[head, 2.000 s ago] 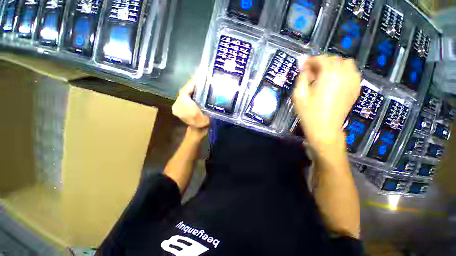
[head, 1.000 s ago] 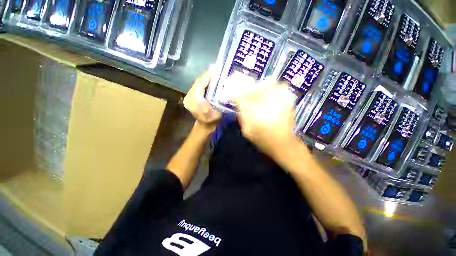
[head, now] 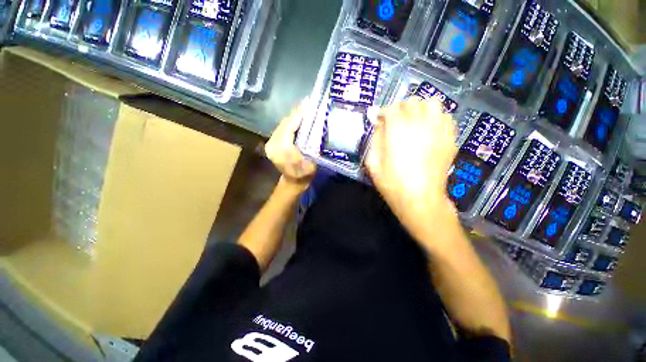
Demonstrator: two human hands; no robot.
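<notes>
A clear blister tray (head: pixel 404 60) holds keypad phones in two rows, dark with white-marked keys and blue print. My left hand (head: pixel 289 150) grips the tray's near left corner. My right hand (head: pixel 414 152) is over the second pocket of the near row, its fingers bunched and a small white scrap, seemingly a wipe (head: pixel 375 113), at the fingertips; it is blurred. The hand hides most of the phone below it. The keypad phone (head: pixel 347 109) in the near left pocket is uncovered, with white glare on its screen.
Stacked trays with phones (head: pixel 159 35) lie at upper left on the dark green bench (head: pixel 289 53). An open carton (head: pixel 166 212) with clear ribbed plastic inside stands at lower left. More filled trays (head: pixel 591 244) are stacked at lower right, above a floor with a yellow line.
My right hand has moved left from the middle of the near row to the leftmost phone, then slightly right to the second pocket. My left hand stays on the tray's corner.
</notes>
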